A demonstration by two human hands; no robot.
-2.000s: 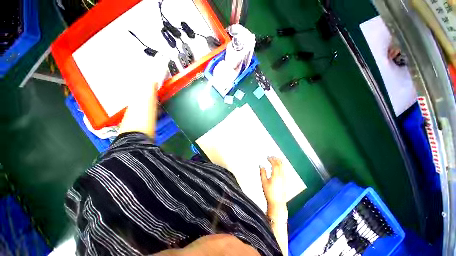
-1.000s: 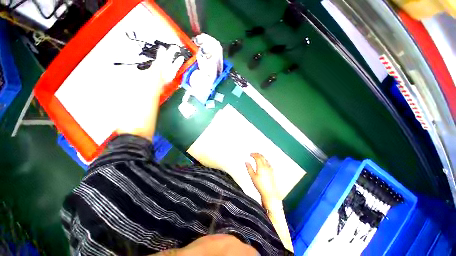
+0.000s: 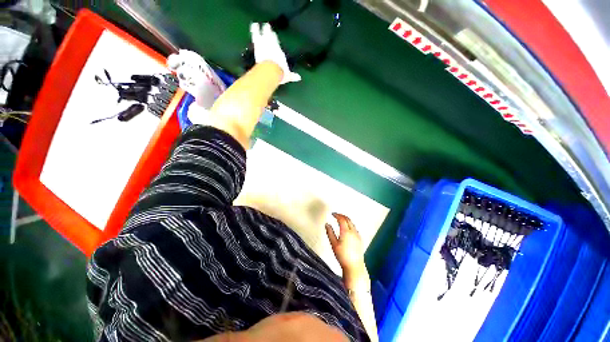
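My left hand [image 3: 271,52], in a white glove, is stretched out over the green conveyor surface beyond the small blue box. Its fingers are extended with the thumb apart, and nothing shows in it. Dark, blurred adapters [image 3: 304,61] lie beside it, partly hidden. My right hand [image 3: 346,242] is bare and open over the right part of the white work sheet [image 3: 287,177]. Black power adapters with cords [image 3: 137,93] lie at the far end of the red-orange tray [image 3: 110,230], several of them in a row along its edge.
The small blue box [image 3: 184,113] holds a white bundle [image 3: 195,75], partly behind my left forearm. A metal rail [image 3: 341,143] runs beyond the sheet. The blue bin [image 3: 558,224] at right holds rows of adapters [image 3: 501,214] on a white liner.
My left hand has left the red-orange tray and moved right, over the green surface. The view has turned right. My right hand stays open over the sheet.
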